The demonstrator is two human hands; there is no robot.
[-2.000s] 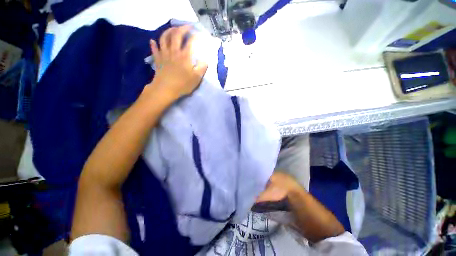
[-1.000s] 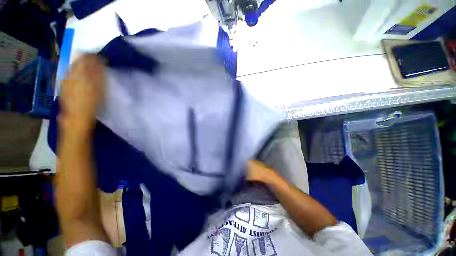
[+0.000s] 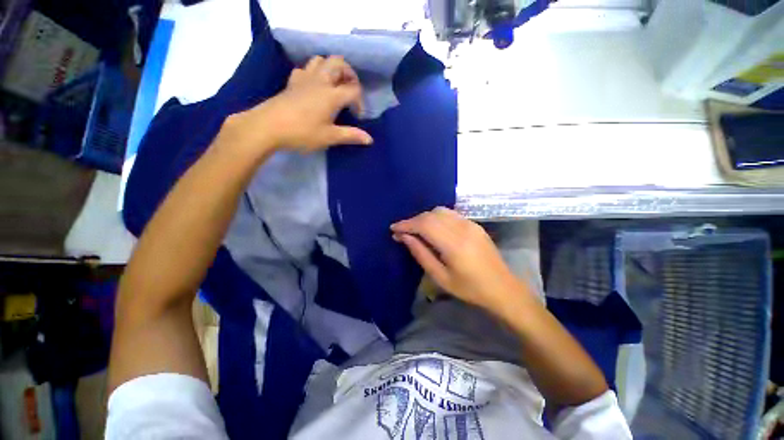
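The garment panel [image 3: 395, 176] lies with navy face side up over the table's front edge and hangs toward my lap. Its pale grey-blue wrong side [image 3: 288, 193] shows at the left and as a folded band at the top. My left hand [image 3: 322, 107] rests on the cloth near the top, fingers spread and slightly bent; it grips nothing visible. My right hand [image 3: 443, 249] is at the navy part's right side, thumb and forefinger together on the cloth. The sewing machine's needle area [image 3: 468, 21] is at the top, just beyond the cloth's upper right corner.
White machine table [image 3: 584, 163] with a ruler-like front edge. A phone [image 3: 756, 140] lies on a tan tray at right. A grey-blue mesh basket [image 3: 701, 318] is below the table at right. A blue basket [image 3: 105, 116] is at far left. Navy pieces hang below left.
The panel has been turned so that navy face side now covers its right part. My left hand has come back from the far left onto the cloth. My right hand has moved up.
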